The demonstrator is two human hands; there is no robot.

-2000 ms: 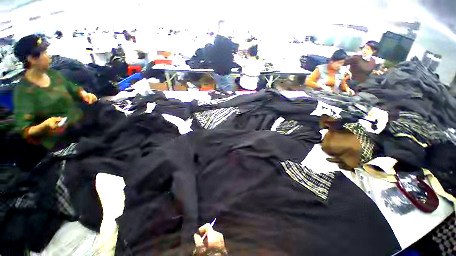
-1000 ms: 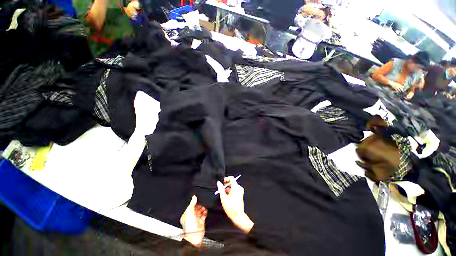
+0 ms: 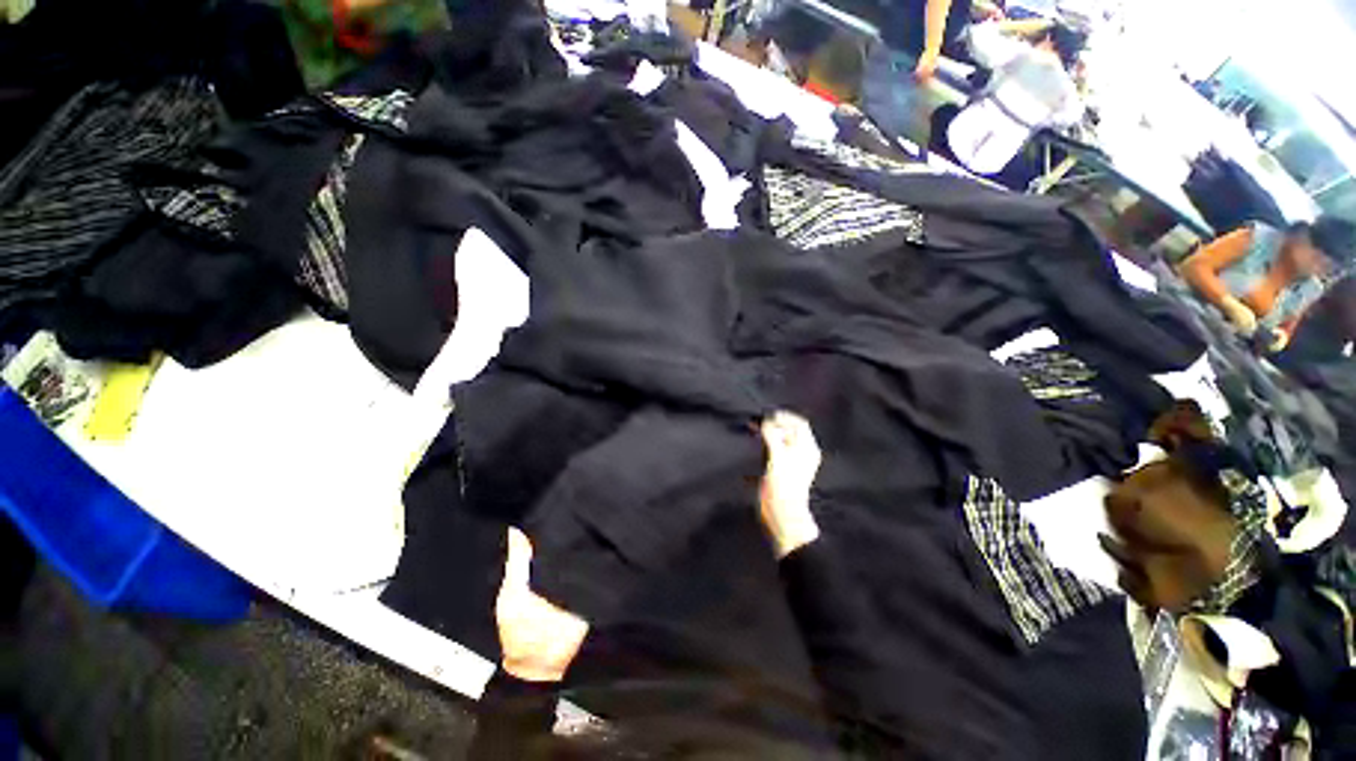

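Observation:
A large black garment (image 3: 640, 491) lies spread over the white table (image 3: 268, 461), with plaid lining (image 3: 1026, 558) showing at an opening on the right. My right hand (image 3: 790, 479) grips the black cloth near the middle of the garment, fingertips hidden in or behind the fabric. My left hand (image 3: 536, 617) is at the near edge of the garment, thumb up, with its fingers on or under the cloth. The white stick cannot be made out in either hand.
A blue plastic bin (image 3: 119, 520) is at the table's left edge, near a yellow piece (image 3: 119, 402). A brown cloth bundle (image 3: 1175, 528) and clear plastic lie at the right. More black and plaid garments (image 3: 848, 208) are heaped behind. A person (image 3: 1264, 275) sits at the far right.
My right hand has moved up and right and taken hold of the cloth. My left hand has moved slightly left. The sleeve-like fold between them has shifted. The white stick no longer shows.

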